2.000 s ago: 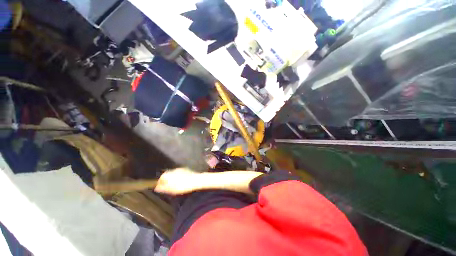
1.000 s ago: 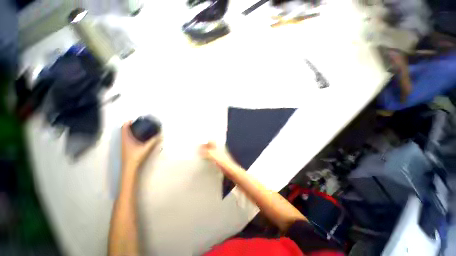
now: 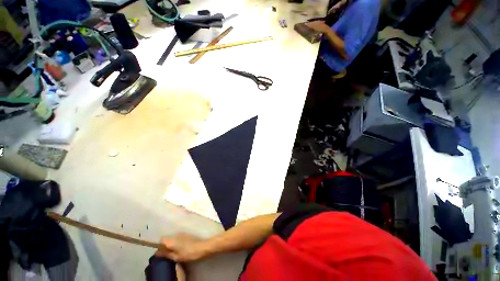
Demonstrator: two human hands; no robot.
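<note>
A dark triangular cloth [image 3: 227, 164] lies flat on a cream-white backing cloth [image 3: 256, 192]. My right hand [image 3: 186, 247] is slightly blurred at bottom centre, left of the triangle's lower point. It is shut on one end of a long thin brown stick [image 3: 104, 232], whose far end reaches the dark fabric pile. A black jar [image 3: 160, 269] is below my right hand, cut off by the bottom edge. Only a small part of my left hand [image 3: 181, 272] shows against the jar's right side; the rest is out of the picture.
Shears [image 3: 255, 78], a yellow ruler [image 3: 225, 46] and an iron [image 3: 129, 85] lie beyond the triangle. A dark fabric pile [image 3: 33, 230] and a grey block [image 3: 43, 156] are at left. A person in blue [image 3: 353, 33] is at the table's far right edge. A red-rimmed dark bundle [image 3: 340, 195] is right.
The view has swung from the machine and floor to the table. Since one second ago, my hands and the jar appear lower in view, and the stick shows clearly in my right hand.
</note>
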